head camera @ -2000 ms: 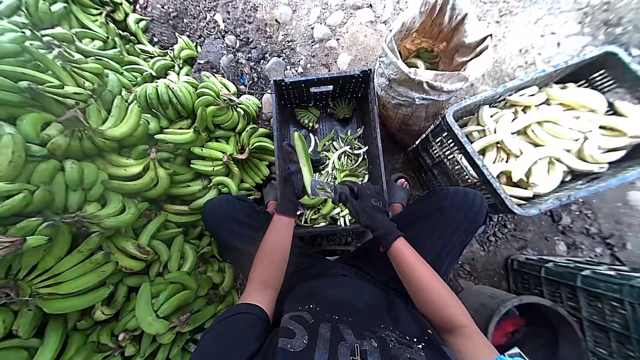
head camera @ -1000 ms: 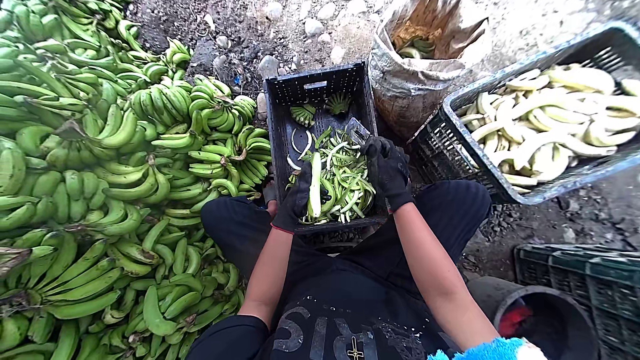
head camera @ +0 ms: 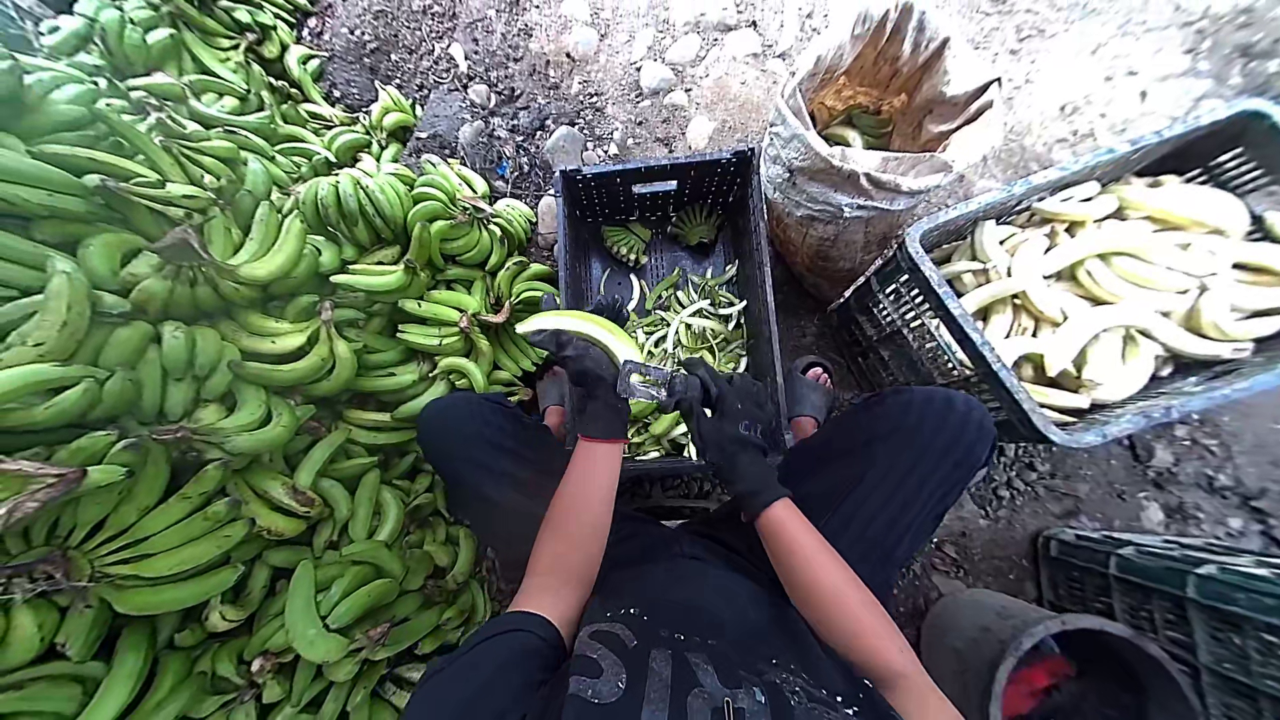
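My left hand (head camera: 590,375), in a black glove, holds a partly peeled green plantain (head camera: 582,326) that points up and left. My right hand (head camera: 735,425), gloved too, is closed on a peeler (head camera: 645,382), whose flat metal head is at the plantain's lower right end. Both hands are over the near part of a black plastic crate (head camera: 770,330). In that crate lie green peel strips (head camera: 700,320) and, at its far end, two cut plantain crowns (head camera: 627,242). The glove hides part of the peeler's handle.
Green plantain bunches (head camera: 270,250) are piled at the left. A woven sack (head camera: 840,190) stands beyond the crate to the right, beside a crate (head camera: 920,290) of peeled plantains. At lower right are a bucket (head camera: 985,640) and a dark green crate (head camera: 1160,580). Stones lie on the ground beyond.
One second ago the plantain stood nearly upright over the peels; now it is tilted left and raised in my left hand. The peeler has come down and left to the plantain's lower end.
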